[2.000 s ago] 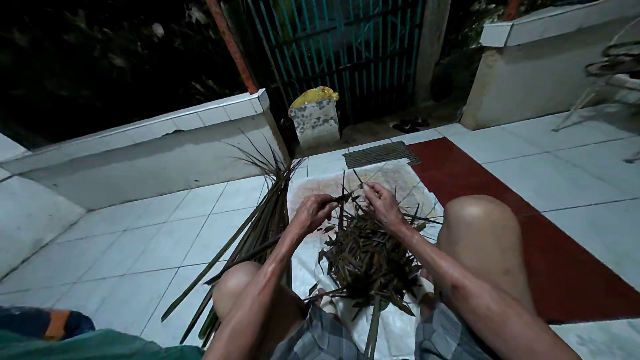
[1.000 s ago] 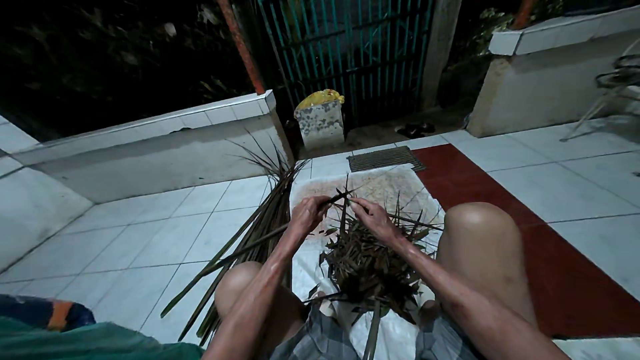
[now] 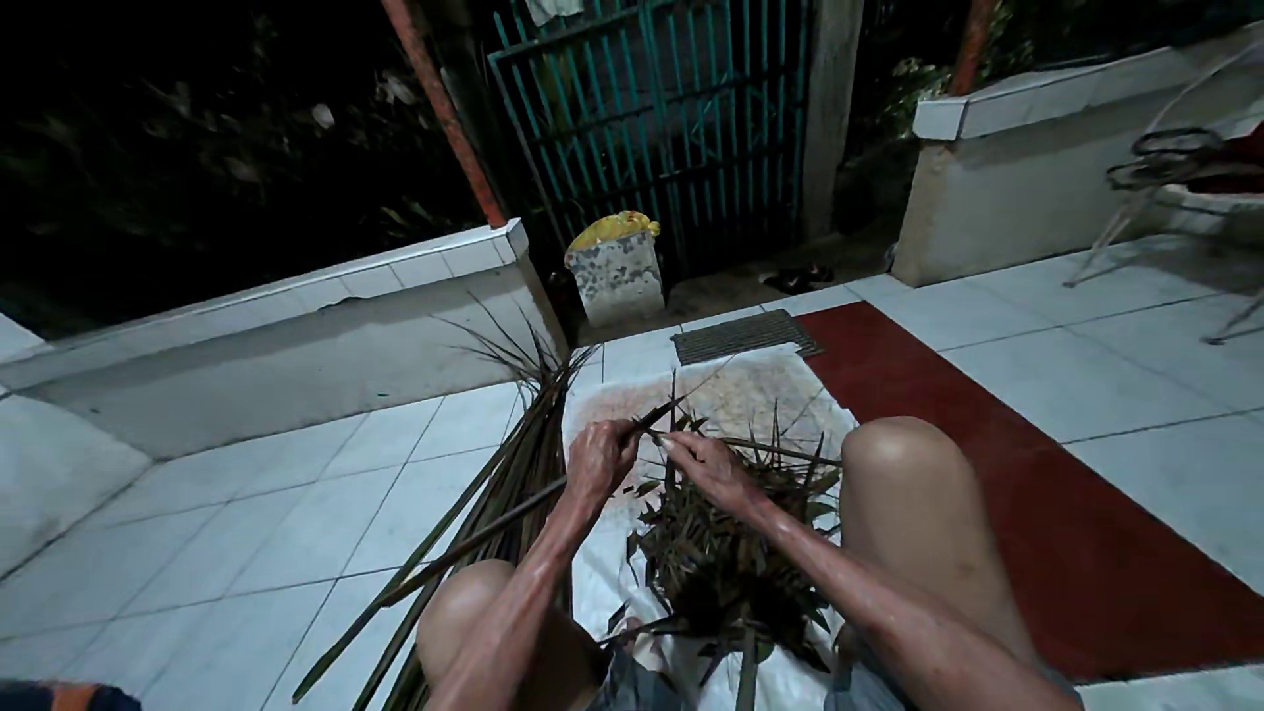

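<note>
My left hand is closed around a long dark palm-like leaf strip, whose stem slants down to the left and whose tip sticks out past my fingers. My right hand pinches a thin leaf piece at that tip, close beside my left hand. Left of my knee lies a bundle of long leaf strips with frayed, thin ends. Between my legs a heap of short, pointed leaf pieces rests on a stained white cloth.
A grey mat lies beyond the cloth, next to a red floor strip. A block with a yellow bag on top stands before a green metal gate. Low walls flank the gate; a metal-legged chair is at right.
The green cloth seen earlier at the lower left is out of sight. Both hands stay close together over the heap, and a thin strip now extends to the right from beside my right hand.
</note>
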